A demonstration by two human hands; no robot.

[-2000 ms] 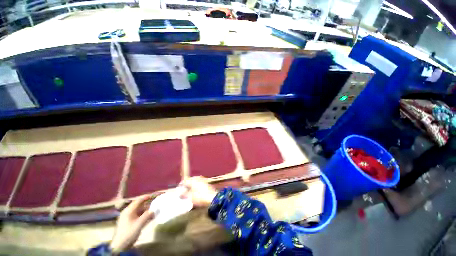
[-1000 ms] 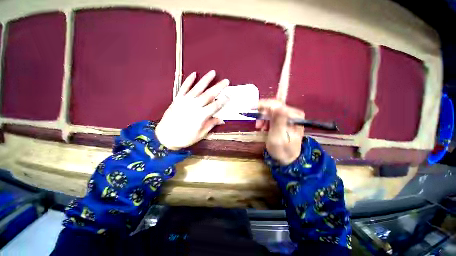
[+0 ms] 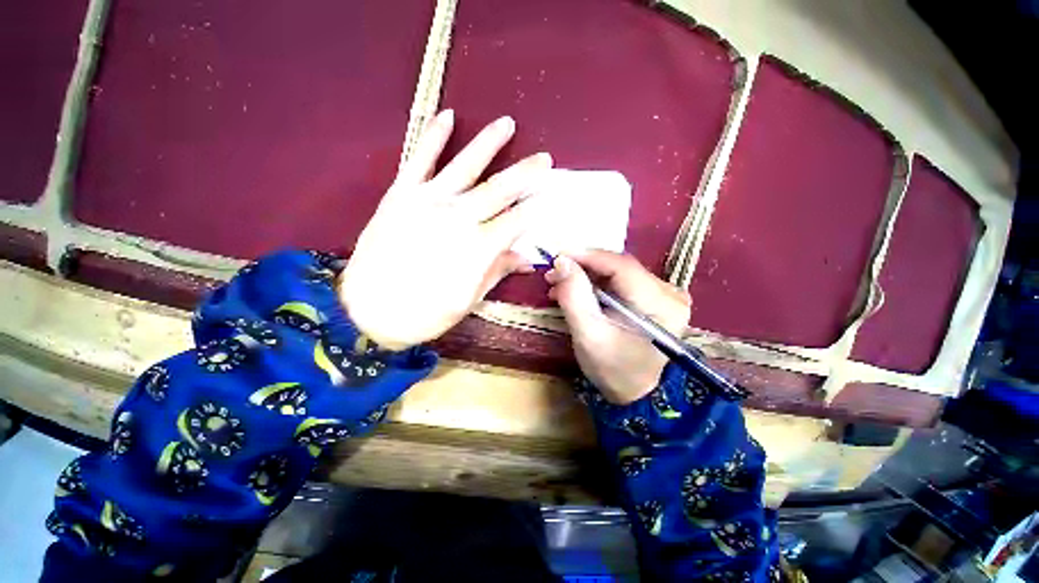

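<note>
A white tag [image 3: 590,210] with rounded corners lies flat on the maroon cutting board [image 3: 570,97], inside one opening of the tan cut-out sheet [image 3: 711,171]. My left hand [image 3: 439,245] lies flat with its fingers spread, its fingertips and thumb over the tag's left part. My right hand [image 3: 621,319] holds a slim pen [image 3: 664,339] with a clear barrel and dark end. The pen's tip touches or nearly touches the tag's lower left edge, beside my left thumb. Any writing on the tag is too faint to read.
A pale, worn ledge [image 3: 490,404] runs along the front of the maroon board. A small dark block [image 3: 870,434] sits on the front edge at the right. Thin tan bars divide the sheet's openings. Blurred items lie beyond the table at the lower right.
Two seconds ago both hands held the tag above the front edge. Now it lies on the board. Since one second ago, the pen tip has shifted left on the tag and the view is closer.
</note>
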